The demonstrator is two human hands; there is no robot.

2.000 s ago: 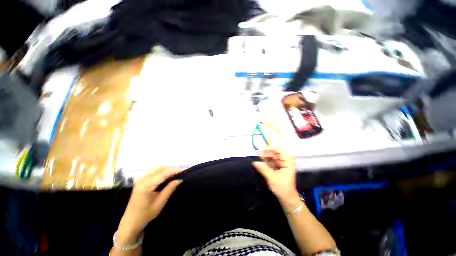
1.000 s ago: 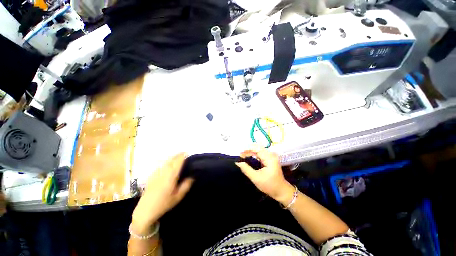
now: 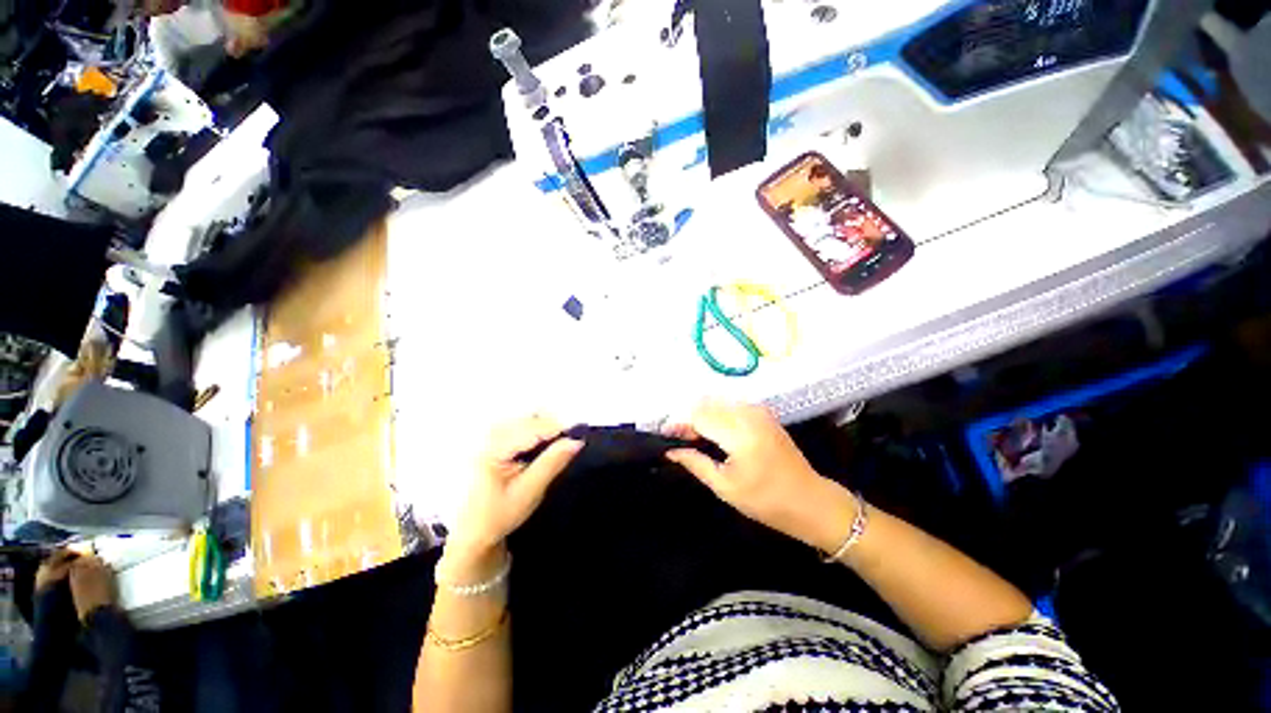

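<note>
A black garment piece [image 3: 613, 536] hangs over the table's front edge and my lap. My left hand [image 3: 513, 485] and my right hand [image 3: 746, 463] pinch its upper edge, a short span apart, at the table's front edge. The fabric between them shows as a narrow black band. Scissors with one green and one yellow loop [image 3: 726, 339] lie on the white table just beyond my right hand; their blades are hard to make out. A small dark offcut [image 3: 573, 307] lies beyond my hands.
The sewing machine [image 3: 892, 105] stands beyond, a black strip [image 3: 732, 84] over its arm. A smartphone [image 3: 836, 223] lies before it. A brown panel [image 3: 324, 418], grey fan-like box [image 3: 123, 460] and second scissors [image 3: 206, 563] are left. Another person's hands [image 3: 84, 578] show far left. Black garments [image 3: 390, 98] are heaped beyond.
The view has turned and shifted, so the machine and phone sit higher in the picture. My hands have come closer together along the fabric edge and still hold it.
</note>
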